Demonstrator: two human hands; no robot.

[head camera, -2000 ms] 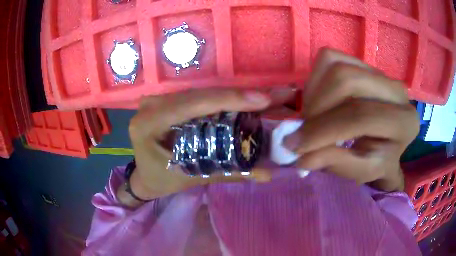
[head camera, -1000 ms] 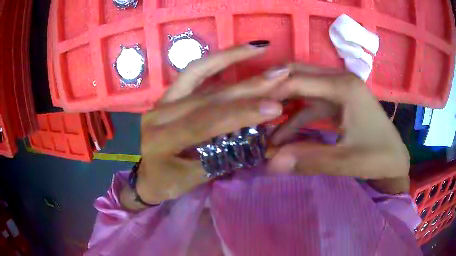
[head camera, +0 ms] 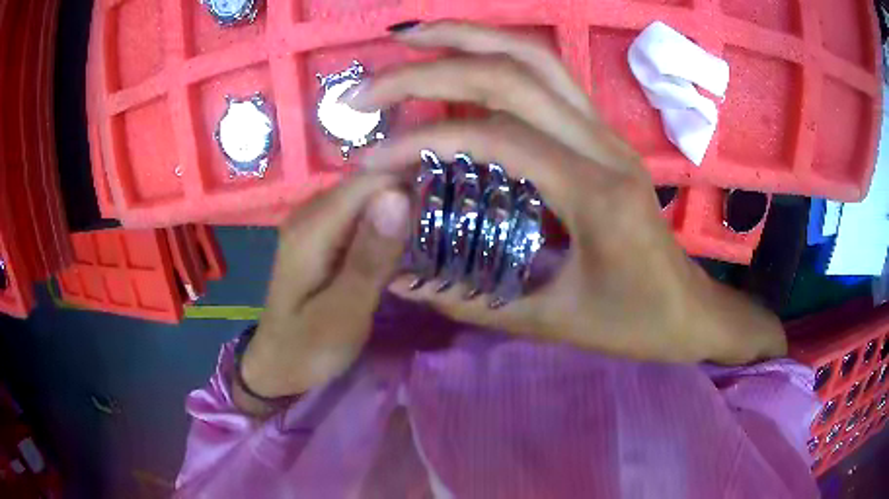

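Note:
A row of several silver watch heads (head camera: 478, 229), stacked face to back, is held between the thumb and fingers of my right hand (head camera: 609, 239). My left hand (head camera: 317, 292) is at the left end of the stack, its thumb and bent fingers close against the end watch head. Whether it grips that one is hidden. Two watch heads with bright whitish discs lie in tray pockets, one at the left (head camera: 245, 134) and one partly behind my right fingertips (head camera: 349, 119). A crumpled white wiping cloth (head camera: 679, 83) lies on the red-orange compartment tray (head camera: 435, 44).
Another watch head (head camera: 232, 8) is cut off at the top edge. A lower tray pocket holds a dark-glass watch head (head camera: 746, 210). A filled tray (head camera: 853, 390) stands at the right, papers (head camera: 860, 239) above it. Stacked trays (head camera: 117, 268) are at the left.
The white cloth went from my right hand onto the tray. The stack has passed from my left hand into my right, which has moved left over it. A dark-glass watch head now shows at the right.

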